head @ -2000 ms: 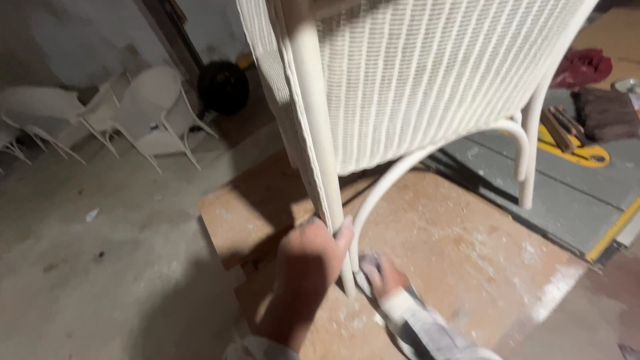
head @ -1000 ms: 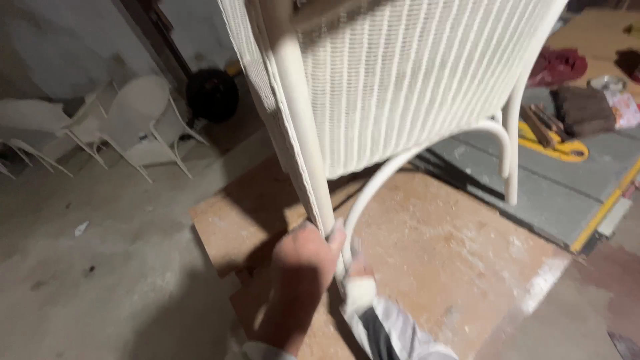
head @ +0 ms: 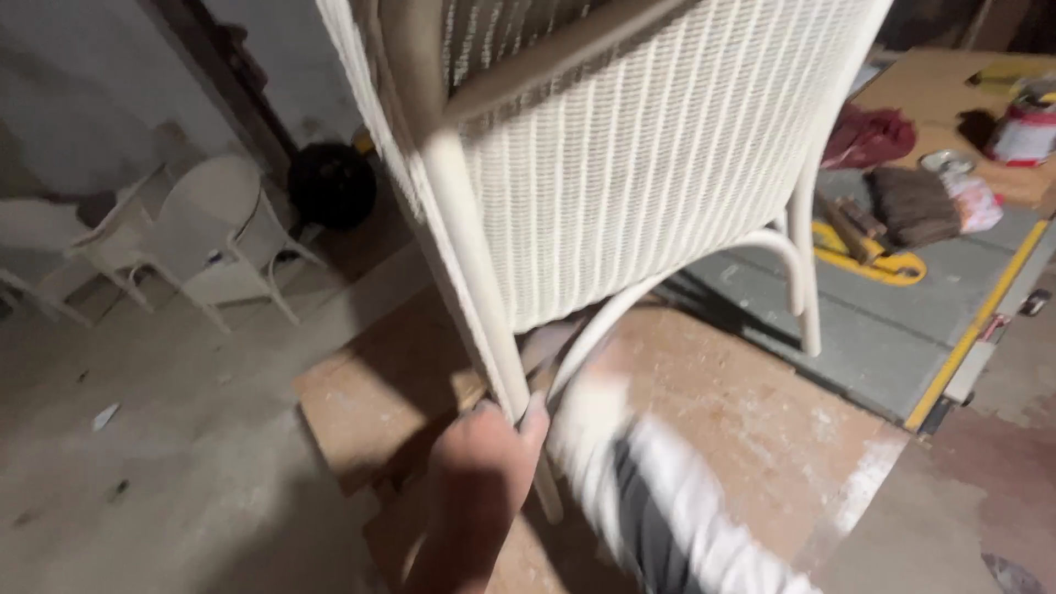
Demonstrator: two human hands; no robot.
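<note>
A white woven wicker chair (head: pixel 627 181) stands tilted in view on a worn wooden board (head: pixel 701 396). My left hand (head: pixel 487 450) grips the near chair leg, its thumb and fingers around the lower part. Close to its right, my right hand (head: pixel 606 363) is blurred at the curved brace (head: pixel 615 309), by the underside of the seat. Something pale and greyish shows behind the brace near the right fingers, too blurred to name. The right sleeve is white with a dark stripe and covers the wrist.
Several white chairs (head: pixel 206 223) stand on the concrete floor at the left, near a round black object (head: pixel 332 186). At the right, a grey worktop (head: pixel 891 330) with a yellow edge holds a brown brush-like bundle (head: pixel 912 202), a yellow tool (head: pixel 899 268) and a dark red cloth (head: pixel 874 136). A tin (head: pixel 1023 132) stands beyond.
My right hand has moved up from the lower end of the leg to the curved brace near the seat. My left hand keeps its grip on the leg.
</note>
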